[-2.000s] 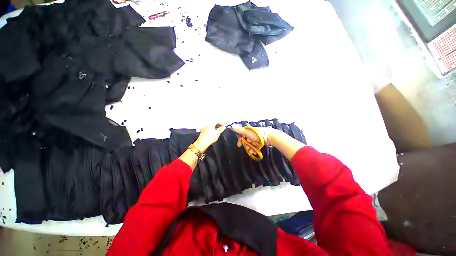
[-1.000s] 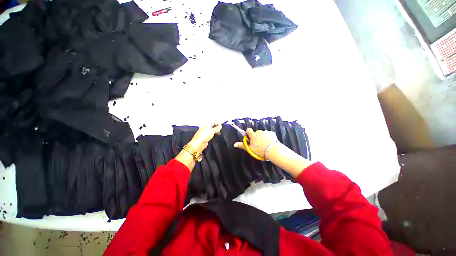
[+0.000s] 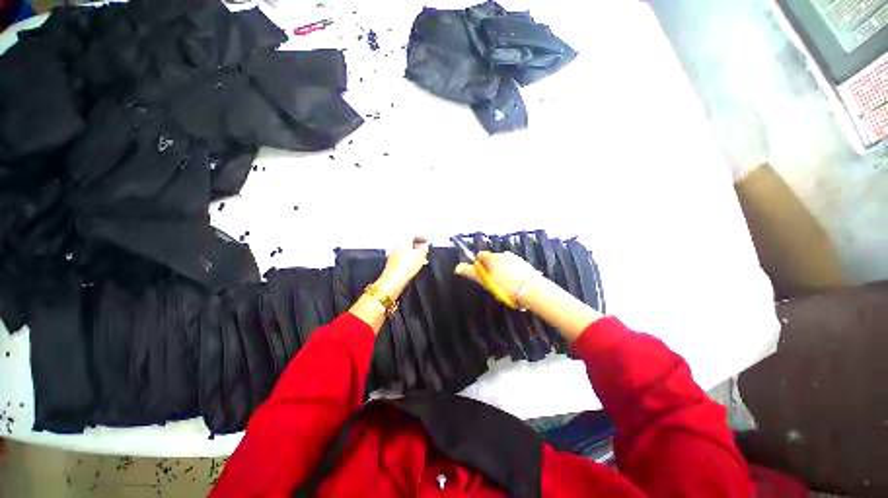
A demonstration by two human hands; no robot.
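Note:
A chain of joined black pieces [image 3: 263,331] lies like pleats along the table's near side. My right hand [image 3: 506,275] holds yellow-handled scissors [image 3: 495,283], their blades over the chain's far edge. My left hand [image 3: 404,265] is just left of the blades at the same edge, its fingertips together. Whether they pinch fabric or thread is too small to tell. A large heap of black pieces [image 3: 136,126] covers the table's left side.
A small pile of black pieces [image 3: 487,58] lies on the far side of the white table [image 3: 623,175]. A small red tool [image 3: 313,27] lies near the far edge. Dark scraps are scattered between the piles. A brown surface [image 3: 828,389] is at right.
The scissors have turned in my right hand, their loops now less visible and the blades pointing up and left. My left hand has stayed almost in place. The view shifted slightly.

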